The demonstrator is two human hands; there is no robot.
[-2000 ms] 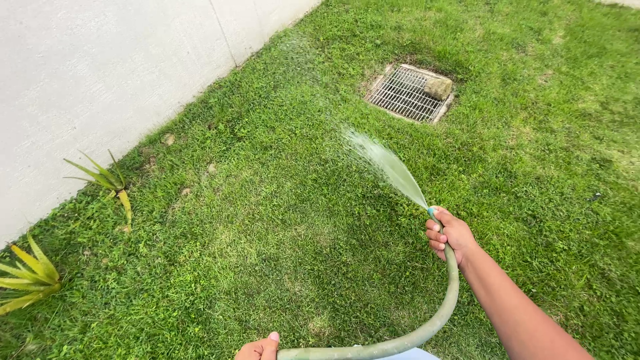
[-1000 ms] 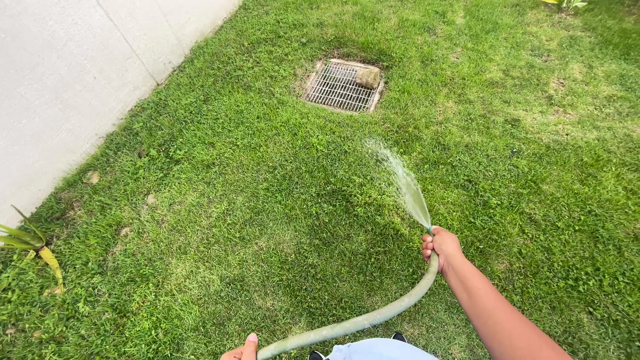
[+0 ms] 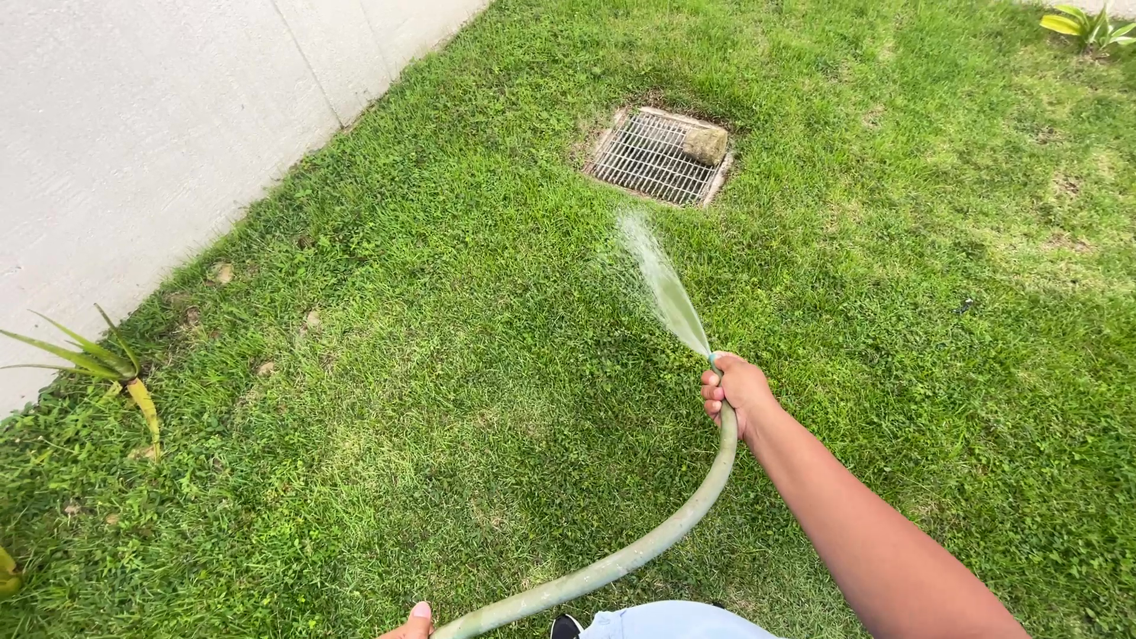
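Note:
My right hand (image 3: 735, 390) grips the end of a green garden hose (image 3: 648, 543), its thumb at the hose mouth. From there a flattened fan of water (image 3: 666, 288) sprays up and to the left over the grass lawn (image 3: 461, 337). The hose curves down to the bottom edge of the view, where my left hand (image 3: 415, 624) is around it; only its thumb and a little of the hand show, the rest is cut off by the frame.
Beyond the spray, a metal drain grate (image 3: 652, 160) bears a stone block (image 3: 706, 145). A white wall (image 3: 160, 115) runs along the left, with an aloe-like plant (image 3: 111, 359) at its foot. Another leafy plant (image 3: 1093, 28) grows at the far right. A shoe (image 3: 565, 627) shows below.
The view has shifted somewhat. Both hands keep hold of the hose, and the water still sprays up and to the left.

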